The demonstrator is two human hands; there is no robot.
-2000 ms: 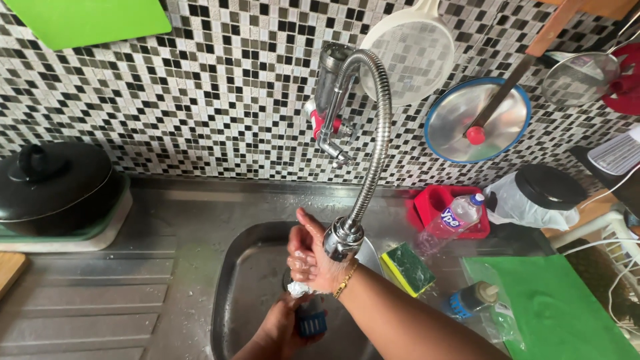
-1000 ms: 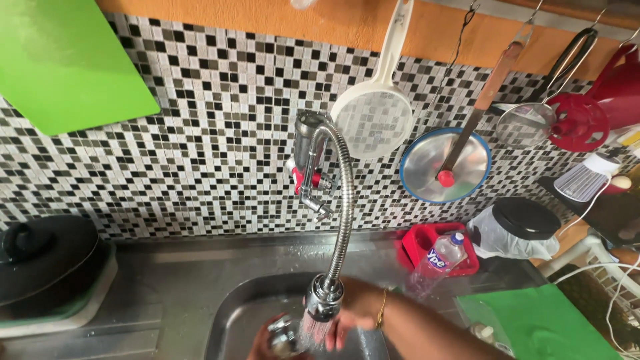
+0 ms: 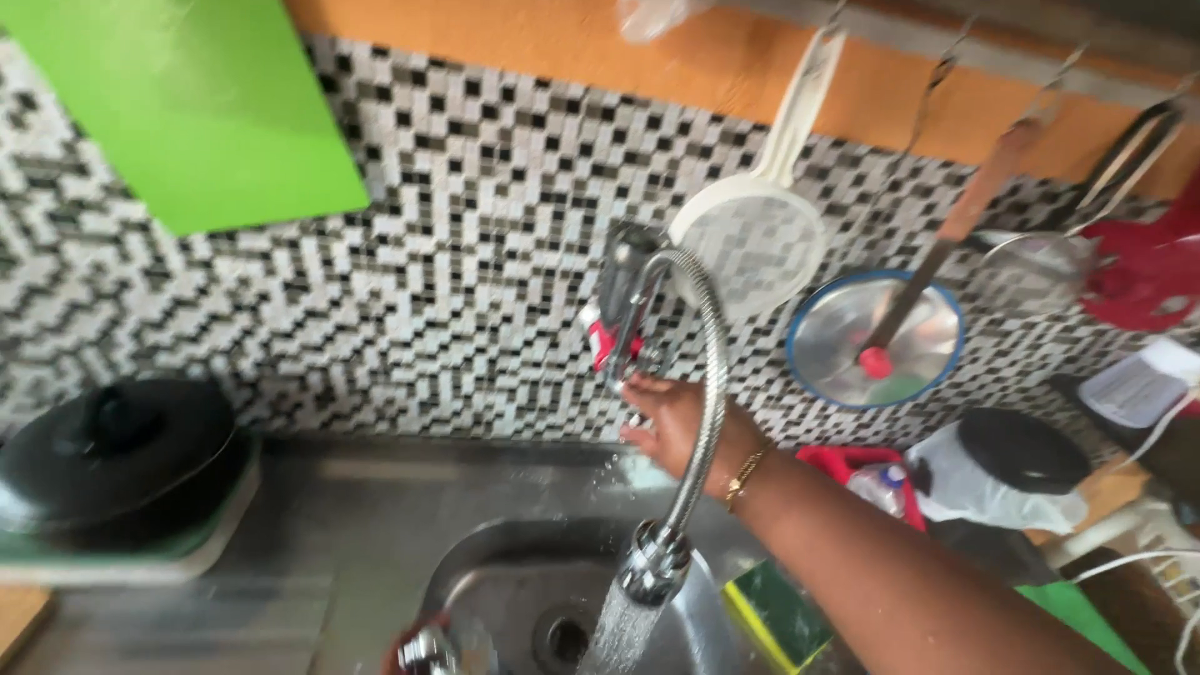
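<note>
My right hand (image 3: 666,422) reaches behind the flexible metal hose (image 3: 714,375) to the lower part of the wall faucet (image 3: 626,309); blur hides whether its fingers grip it. Water pours from the chrome spray head (image 3: 653,567) into the steel sink (image 3: 497,544), right of the drain (image 3: 567,639). At the bottom edge, my left hand (image 3: 398,661) is mostly cut off, around a shiny, partly clear object (image 3: 429,651) that I cannot identify. A green and yellow sponge (image 3: 778,614) lies right of the sink, below my right forearm.
A black lidded pan (image 3: 117,459) stands at the left. A white strainer (image 3: 750,244) and a blue-rimmed metal lid (image 3: 923,347) are against the tiled wall. At the right are a red holder (image 3: 830,459) with a plastic bottle (image 3: 881,487) and a black-lidded bin (image 3: 1022,450).
My right hand has left the water below the spray head and moved up to the faucet. Water still runs, as one second ago. The view has tilted up since the oldest frame.
</note>
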